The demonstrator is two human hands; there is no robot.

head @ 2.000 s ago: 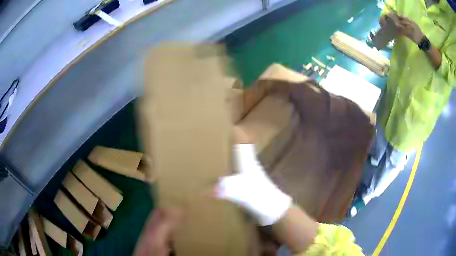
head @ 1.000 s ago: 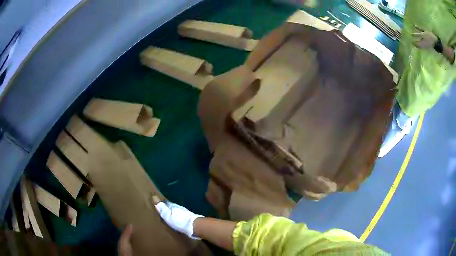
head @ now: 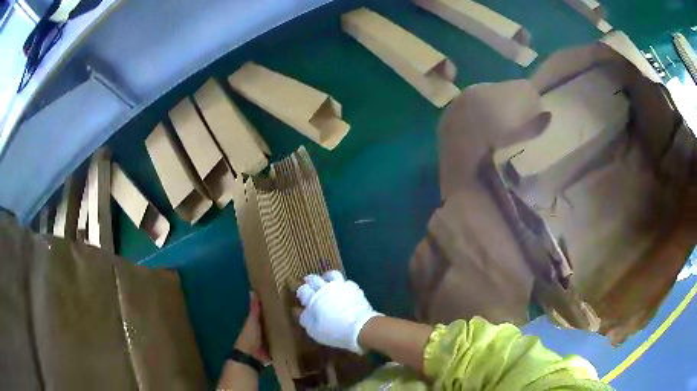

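Observation:
A fanned stack of flat tan carton blanks (head: 294, 221) lies lengthwise in front of me on the green surface, its edges facing up. My right hand (head: 336, 311), in a white glove, rests on top of the stack with its fingers curled on the blanks. My left hand (head: 252, 330), bare with a dark wristband, is against the left side of the stack. Its fingers are partly hidden, so its hold is unclear. Several formed cartons stand or lie beyond the stack, one of them (head: 290, 103) with its open end toward me.
An open brown paper wrapping (head: 478, 252) with more blanks inside stands at the right. A tall brown wrapped bundle (head: 92, 313) is at the lower left. A grey shelf wall (head: 176, 46) curves along the back left. A yellow floor line shows at the lower right.
The blanks, earlier a blurred block held up, are now down on the green surface and fanned. My gloved hand is now on top. The view has shifted left, bringing in the wrapped bundle.

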